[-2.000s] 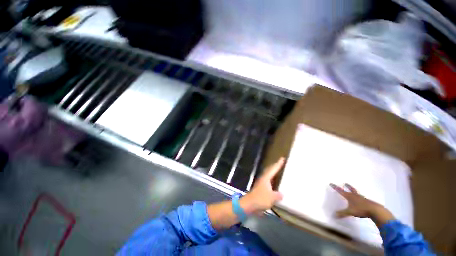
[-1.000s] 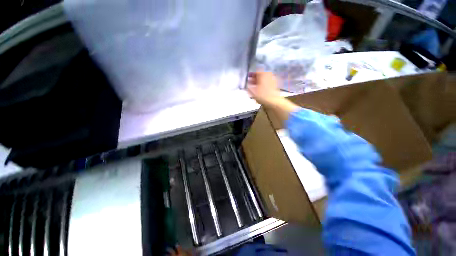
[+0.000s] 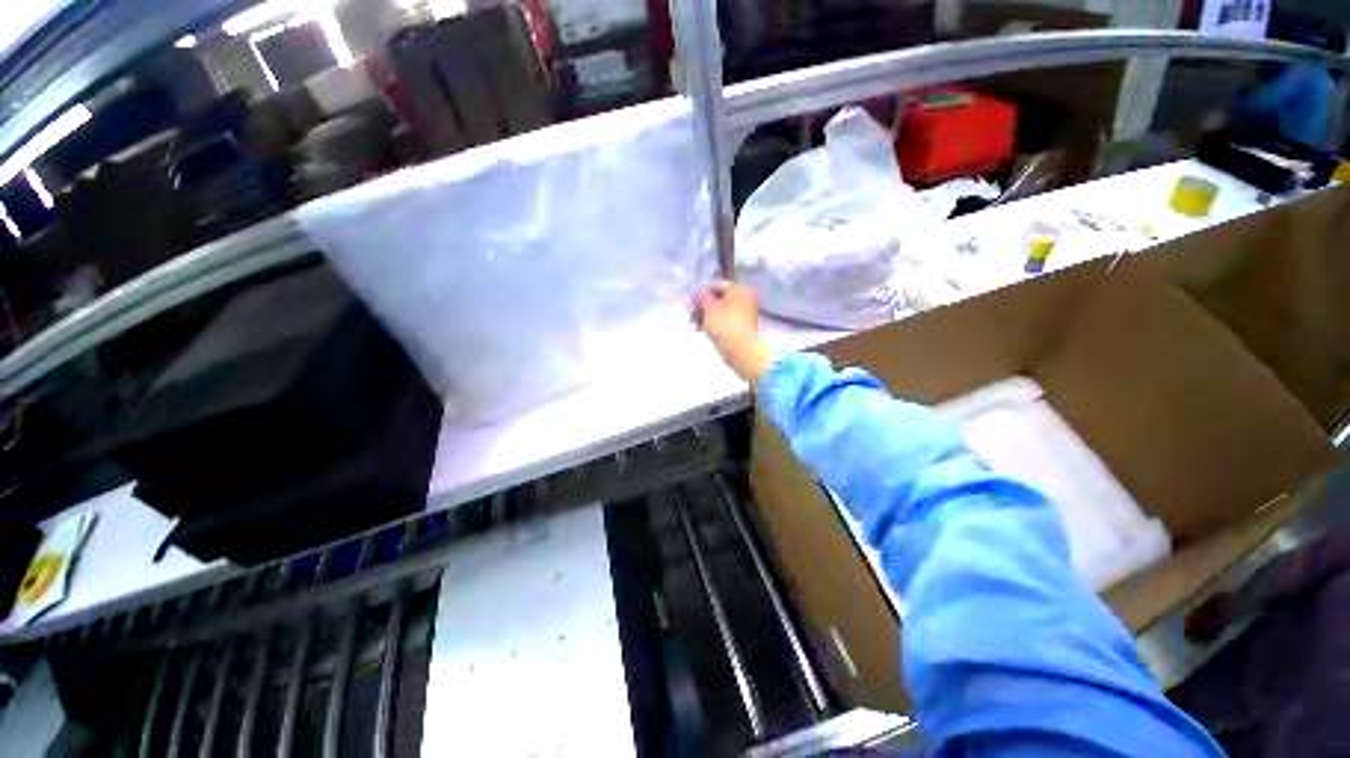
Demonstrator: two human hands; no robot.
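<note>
My right hand (image 3: 731, 329) reaches across to the long white bench, its fingertips closed at the lower right edge of a large clear poly bag (image 3: 533, 252) that hangs upright against a metal post. My left hand is out of the picture. An open brown carton (image 3: 829, 570) stands at the right under my blue sleeve, with a white foam insert (image 3: 1059, 474) inside; the sleeve hides part of it. A flat silver-white unit (image 3: 526, 652) lies on the roller conveyor, its near end cut off by the lower edge.
Black foam pads (image 3: 289, 422) are stacked on the bench at the left. A bulging whitish bag (image 3: 829, 237), yellow rolls (image 3: 1193, 194) and a red box (image 3: 958, 133) stand beyond. Rollers (image 3: 726, 615) lie between unit and carton. A person's dark sleeve shows at lower right.
My left hand, first on the carton, has gone out of view. My right hand has moved from the foam to the poly bag's edge. The view has turned up towards the bench.
</note>
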